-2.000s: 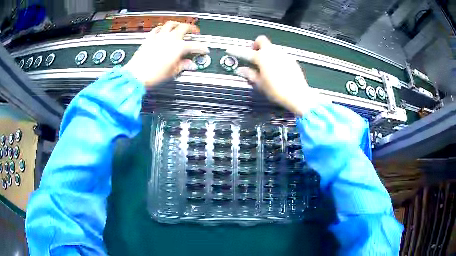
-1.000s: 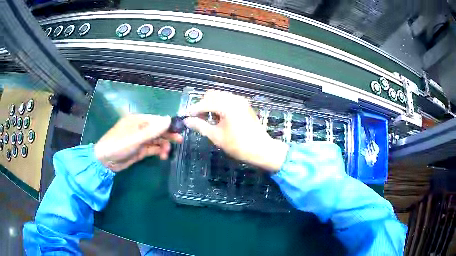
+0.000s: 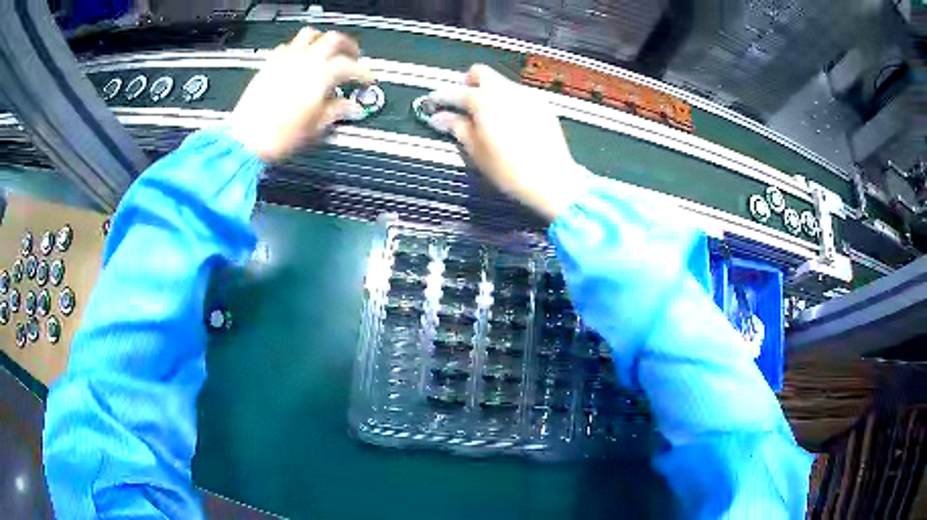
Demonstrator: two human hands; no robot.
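Note:
My left hand (image 3: 295, 93) is over the conveyor belt, thumb and fingertips at a round part (image 3: 369, 99) with a silvery ring. My right hand (image 3: 506, 132) is also at the belt, its fingertips pinched on another round part (image 3: 429, 108), which they partly cover. Both hands are slightly blurred. Below them, a clear blister tray (image 3: 447, 439) lies on the green mat, with dark parts (image 3: 457, 350) in rows of pockets. My right sleeve covers the tray's right side.
Ringed discs stand on the belt at left (image 3: 161, 87) and right (image 3: 793, 217). An orange-brown strip (image 3: 610, 91) lies behind. A blue bin (image 3: 770, 335) with pale pieces is at right, cardboard (image 3: 76, 279) with discs at left. A small white piece (image 3: 219, 319) lies on the mat.
Both hands have moved from the dark part above the tray's left edge up to the belt. The orange-brown strip and the left belt discs have shifted in view.

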